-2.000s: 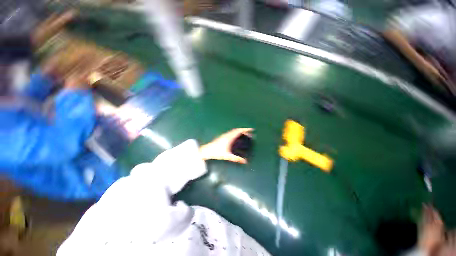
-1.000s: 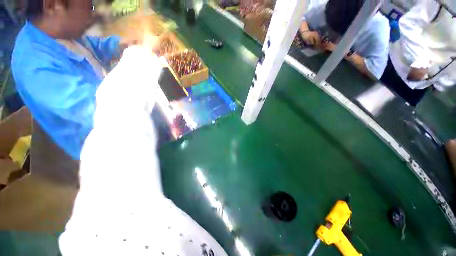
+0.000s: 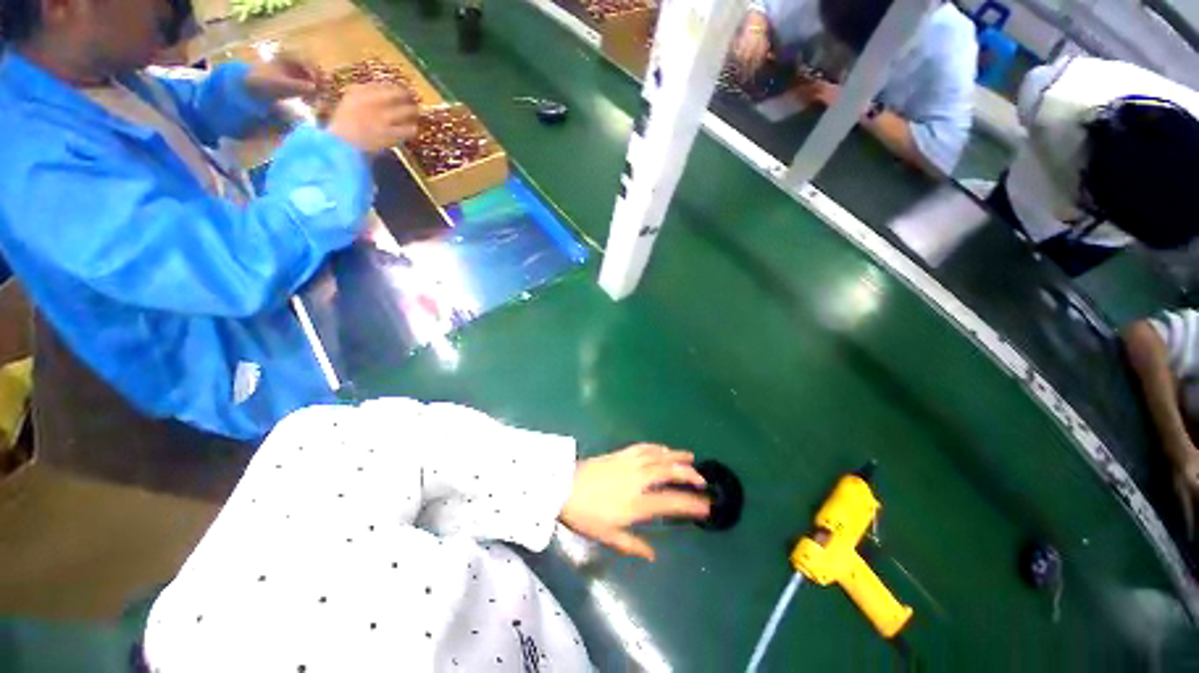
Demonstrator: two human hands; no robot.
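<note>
My left hand (image 3: 638,497), bare in a white dotted sleeve, is low in the centre with its fingers apart. Its fingertips reach the left edge of a round black housing (image 3: 722,496) on the green belt; the fingers partly cover it and no grip shows. A yellow hot glue gun (image 3: 843,557) lies on the belt right of the housing, with its dark nozzle up and a pale glue stick (image 3: 776,622) trailing down-left. A dark round wired unit (image 3: 1040,565) with a thin pale lead lies further right. My right hand is out of the picture.
A worker in blue (image 3: 197,250) sits at left by a cardboard tray (image 3: 463,180) of small reddish pieces and a glossy blue mat (image 3: 519,243). A scuffed white post (image 3: 661,158) stands behind the belt. A small dark unit (image 3: 551,112) lies farther up. Other people sit beyond the white rail (image 3: 920,281).
My left arm, extended up-left towards the neighbour a second ago, has come back, and the hand is now at the black housing. The glue gun still lies on the belt.
</note>
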